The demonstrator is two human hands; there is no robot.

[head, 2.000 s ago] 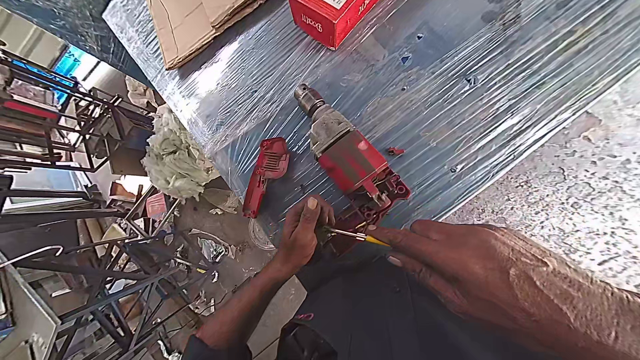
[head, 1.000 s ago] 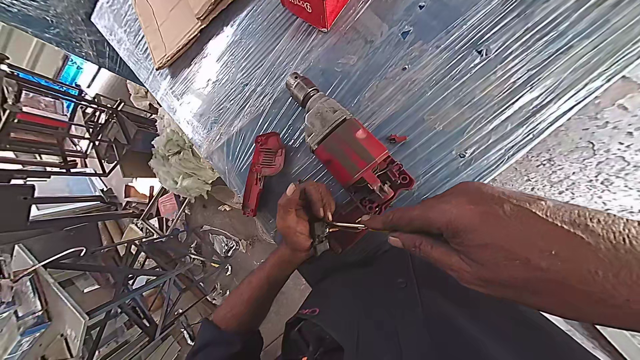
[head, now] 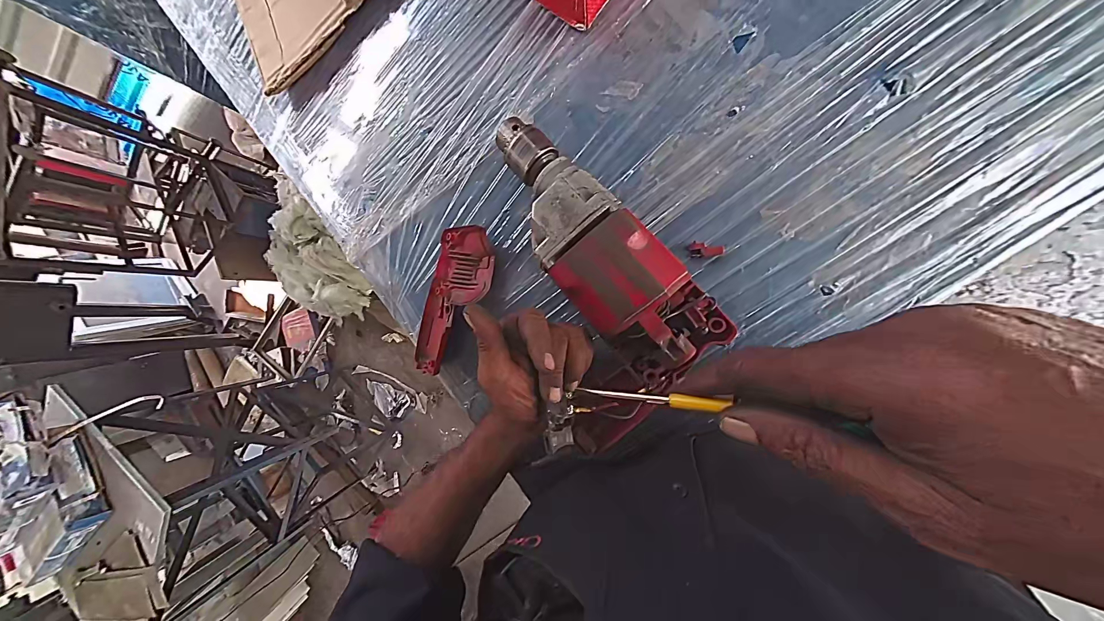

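Note:
A red electric drill (head: 617, 267) with a metal chuck lies on the plastic-wrapped table, its rear housing uncovered. My right hand (head: 880, 423) grips a screwdriver (head: 681, 401) with a yellow part near its metal shaft. The shaft's tip reaches a small part with a wire (head: 561, 414) by the drill's handle. My left hand (head: 539, 358) has its fingers closed around that part, which is partly hidden. A red plastic handle cover (head: 453, 293) lies to the left of the drill. A small red piece (head: 705, 250) rests to the drill's right.
Folded cardboard (head: 293, 39) and a red box (head: 576, 10) are at the table's far side. Left of the table edge are a bundle of pale wrap (head: 315, 259), dark metal frames (head: 233, 440) and litter on the floor. Rough pale ground lies beyond the right edge.
The screwdriver's yellow part, hidden by my right fingers one second ago, shows again. Both hands remain by the drill's handle, and the handle cover and small red piece lie as before.

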